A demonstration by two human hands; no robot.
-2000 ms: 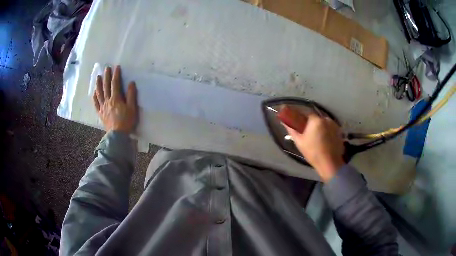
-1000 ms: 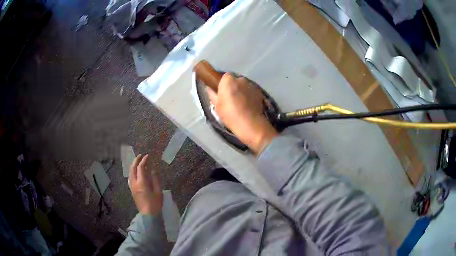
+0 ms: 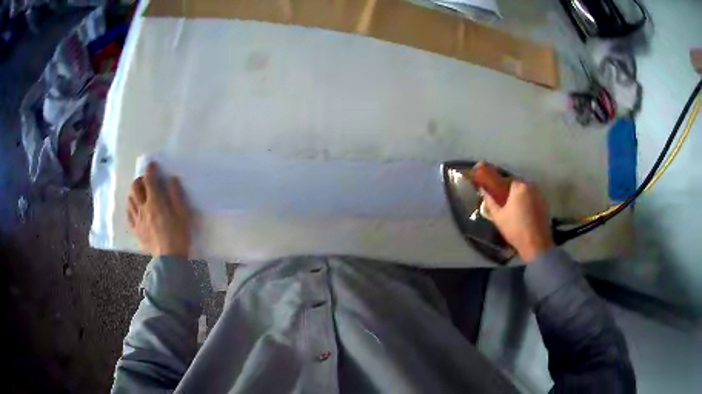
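A pale lavender-grey fabric strip (image 3: pixel 315 186) lies flat along the near part of the cream pressing table (image 3: pixel 308 100). My left hand (image 3: pixel 160 212) lies on the strip's left end, palm down with the fingers a little apart, holding nothing up. My right hand (image 3: pixel 522 217) grips the red-orange handle of the electric iron (image 3: pixel 471 209). The iron sits at the strip's right end, its soleplate down and partly over the cloth. What lies under the soleplate is hidden.
A brown paper strip (image 3: pixel 416 27) lies along the table's far side. Red-and-black scissors (image 3: pixel 593 105) and a blue object (image 3: pixel 622 160) are at the right. A dark second iron (image 3: pixel 604 17) is at the far right corner. Black and yellow cords run right. Crumpled cloth (image 3: pixel 65 115) is off the left edge.
The iron, in my right hand, has moved from the table's left end to the right end of the strip. My left hand has come from off the table onto the strip. The view has turned.
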